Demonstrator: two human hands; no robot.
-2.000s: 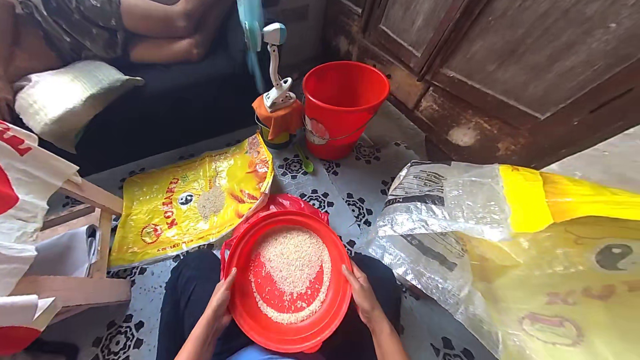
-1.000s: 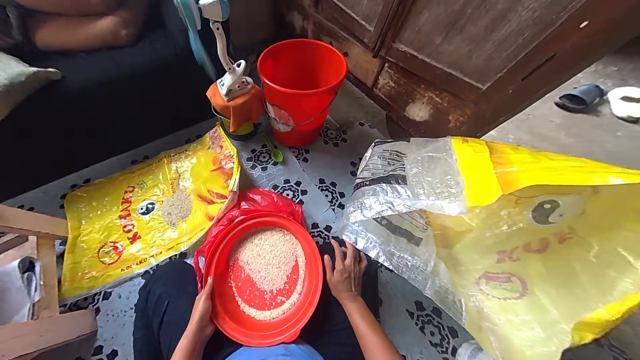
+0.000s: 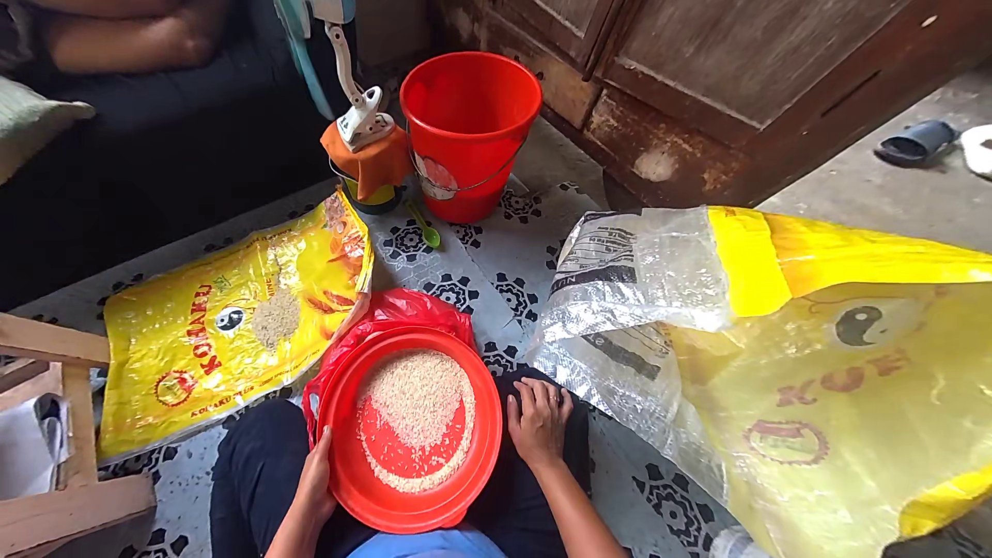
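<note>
A round red plastic basin (image 3: 353, 480) holds pale grains (image 3: 415, 395) that look like rice, heaped toward its far side with a thin curve along the near side. My left hand (image 3: 316, 473) grips the basin's left rim. My right hand (image 3: 540, 418) rests on my right knee, fingers apart, holding nothing, just right of the basin. A crumpled red plastic bag (image 3: 407, 306) lies beneath and behind the basin. Left of it a yellow printed sack (image 3: 155, 325) lies flat, with a small pile of brownish grains (image 3: 277, 318) on it.
Beyond stand a red bucket (image 3: 473, 101) and a small container (image 3: 376, 198) under an orange cloth (image 3: 372, 159). A green spoon (image 3: 428, 234) lies on the patterned floor covering. An open yellow and clear sack (image 3: 744, 372) spreads at right; a wooden frame (image 3: 77, 418) is at left. Another person's limb (image 3: 124, 39) shows upper left.
My right hand has let go of the basin's right rim and moved onto my knee. My left hand still holds the basin. The view has shifted, showing footwear at the right.
</note>
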